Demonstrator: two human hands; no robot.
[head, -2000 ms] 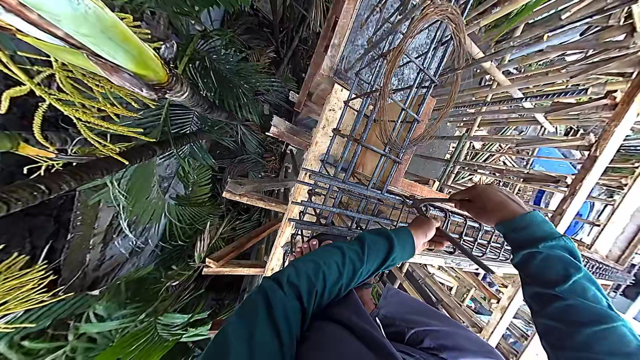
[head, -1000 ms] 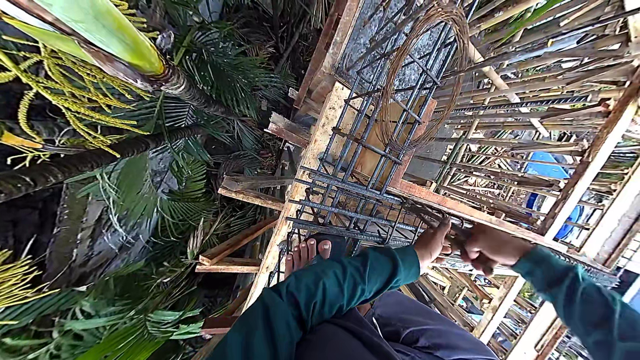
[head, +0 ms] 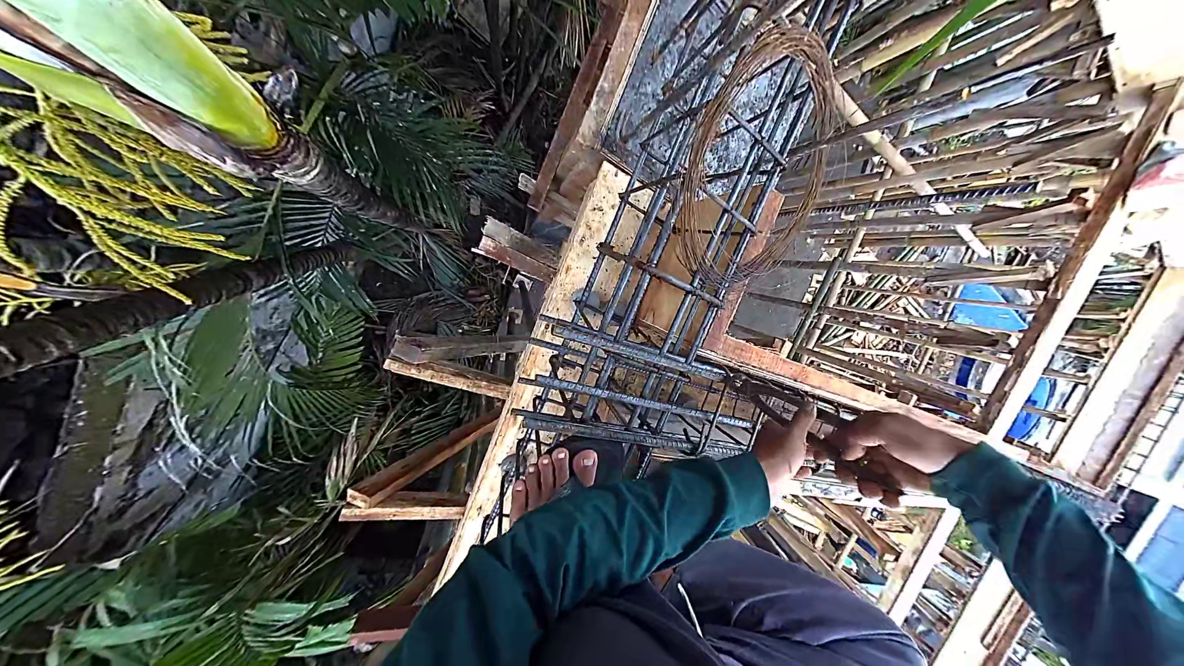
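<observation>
My left hand (head: pixel 784 449) is at the steel rebar cage (head: pixel 638 407), its thumb raised beside the bars; whether it grips anything is unclear. Close on its right, my right hand (head: pixel 893 453) has its fingers curled around a dark metal tool (head: pixel 823 449), whose kind is too blurred to tell. Stirrups and ribbed bars of the cage cross at the corner of the wooden formwork (head: pixel 795 370). A coil of rusty tie wire (head: pixel 698 139) hangs over the upper run of rebar (head: pixel 661 240).
My bare toes (head: pixel 555 472) are beside the cage at a plank's edge (head: pixel 546 342). Palm fronds (head: pixel 305 370) and a palm trunk (head: pixel 333 185) lie beyond it on the left. Wooden braces (head: pixel 425 462) jut outward. Bamboo poles (head: pixel 925 176) and timber beams (head: pixel 1082 259) fill the right.
From two seconds ago, both hands have shifted right and lower, with the left forearm reaching farther along the cage. My toes show more plainly than they did at first.
</observation>
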